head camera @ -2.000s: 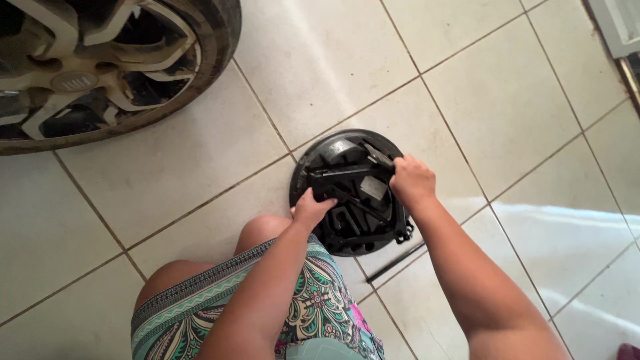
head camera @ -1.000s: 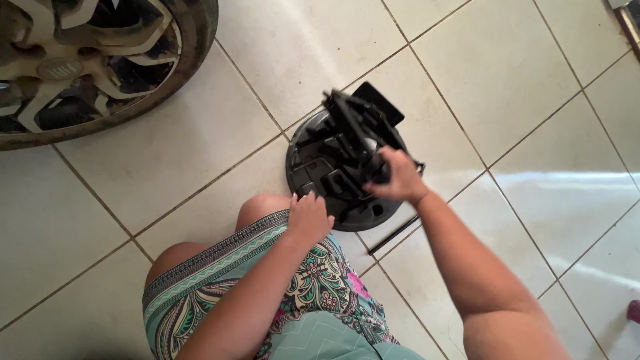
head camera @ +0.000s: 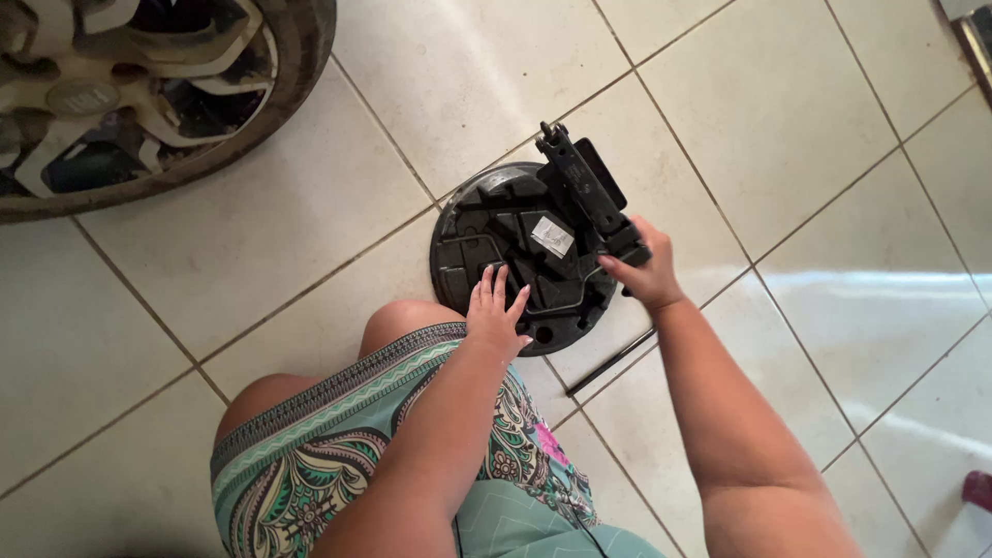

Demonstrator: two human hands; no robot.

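Observation:
A black scissor jack (head camera: pixel 590 194), folded flat, is held by its lower end in my right hand (head camera: pixel 649 267), above the right side of a round black tool tray (head camera: pixel 473 205). My left hand (head camera: pixel 497 314) rests with its fingers spread on the tray's lower left part and grips nothing. A bent wire rod (head camera: pixel 554 311) lies across the tray, and a pale label (head camera: pixel 552 236) is stuck near its middle. On the floor below the tray's right side lies a thin black rod (head camera: pixel 612 361), its upper end meeting my right wrist in the view.
A car wheel with a dusty alloy rim (head camera: pixel 147 85) and tire fills the upper left. The floor is of light tiles (head camera: pixel 814 155). My knees and patterned skirt (head camera: pixel 325 449) are close below the tray. A dark red object (head camera: pixel 978 490) shows at the right edge.
The jack has come up off the tray in my right hand, uncovering the label and wire rod. My left hand has moved from the tray's edge onto its surface.

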